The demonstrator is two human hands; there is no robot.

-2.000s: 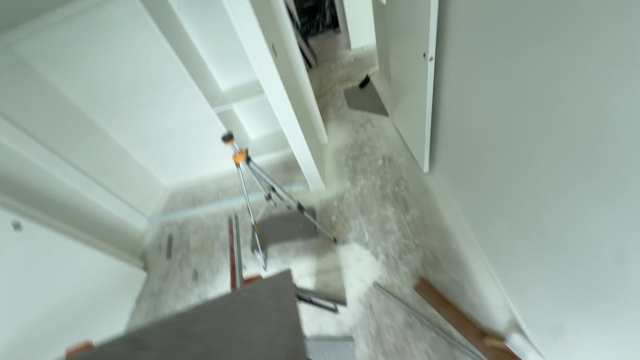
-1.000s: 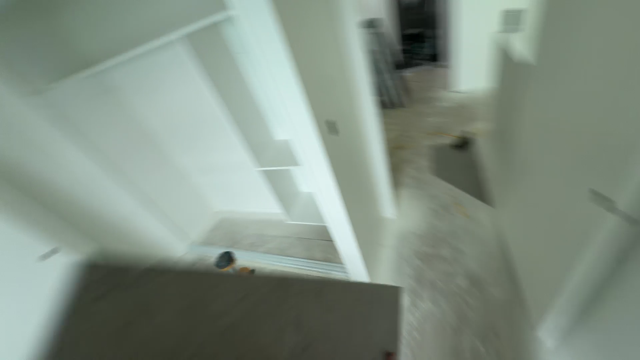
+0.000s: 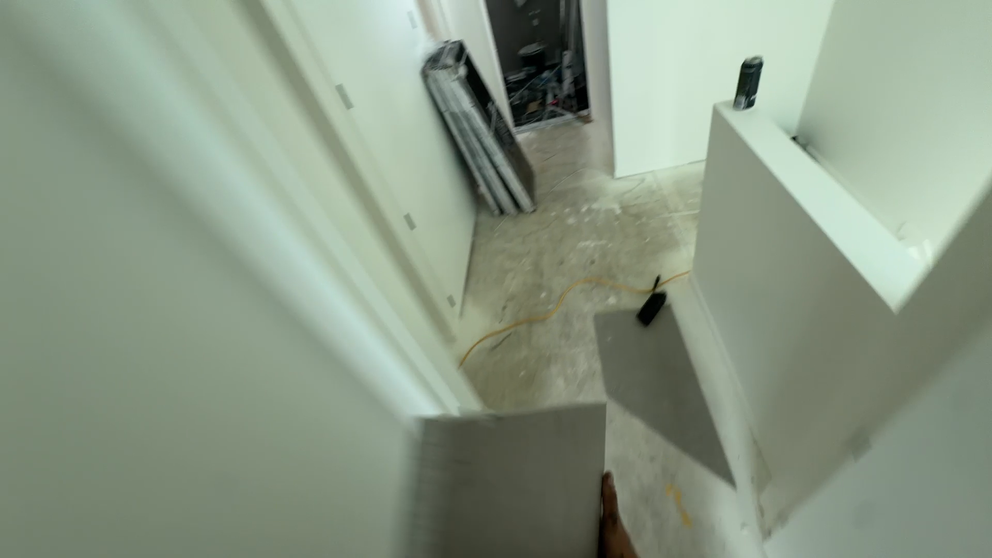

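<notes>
A flat grey panel, which looks like a large tile (image 3: 515,484), rises from the bottom edge of the head view. My right hand (image 3: 614,521) is against its right edge, with a finger along the side; the rest of the hand is out of frame. The left edge of the panel is blurred and lies close to the white wall at the left. My left hand is not visible. Past the panel, another grey piece (image 3: 663,380), cut at an angle, lies flat on the floor with a black object (image 3: 652,308) at its far end.
A yellow cord (image 3: 558,302) crosses the concrete floor (image 3: 535,267). Long metal-coloured pieces (image 3: 480,136) lean on the left wall. To the right stands a low white wall (image 3: 821,201) with a dark can (image 3: 748,82) on top. A doorway (image 3: 542,70) opens onto clutter.
The view has swung and moved forward from the tripod area toward the passage. The grey panel has come along with it. My right hand now shows at its edge.
</notes>
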